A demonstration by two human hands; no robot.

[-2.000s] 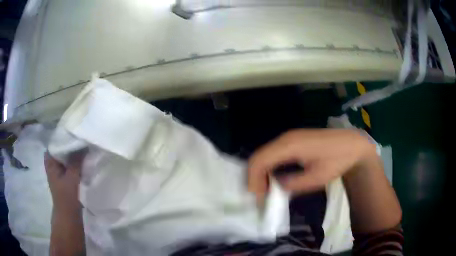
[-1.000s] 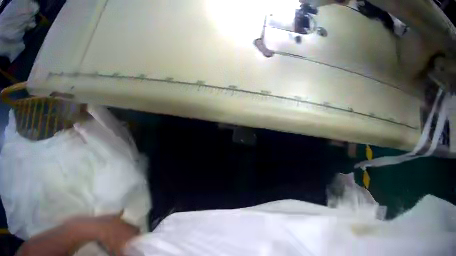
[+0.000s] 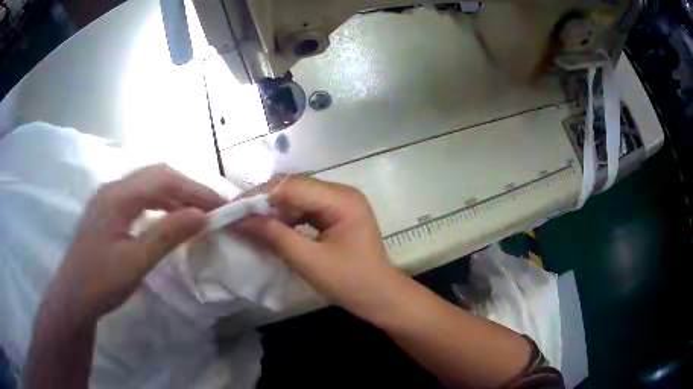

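A white garment piece (image 3: 152, 334) lies over the left part of the table and hangs down at its near edge. A narrow folded band (image 3: 239, 212) of it is pinched between both hands, in front of the machine head. My left hand (image 3: 125, 235) grips the band's left end with thumb and fingers. My right hand (image 3: 327, 235) grips its right end. Fine threads show by the right fingertips. The presser foot area (image 3: 283, 102) is behind the hands, and no cloth is seen under it. The needle cannot be made out.
The machine head (image 3: 304, 38) crosses the top. A printed scale (image 3: 471, 209) runs along the near edge. White tapes (image 3: 612, 129) hang at the table's right end. A pile of white pieces (image 3: 513, 292) is low at right, beside a pale board (image 3: 572, 327). The lamp glares at upper left.
The view has shifted to the machine head. The garment piece has moved from the lap area onto the table's left part. Both hands are now together, pinching its band.
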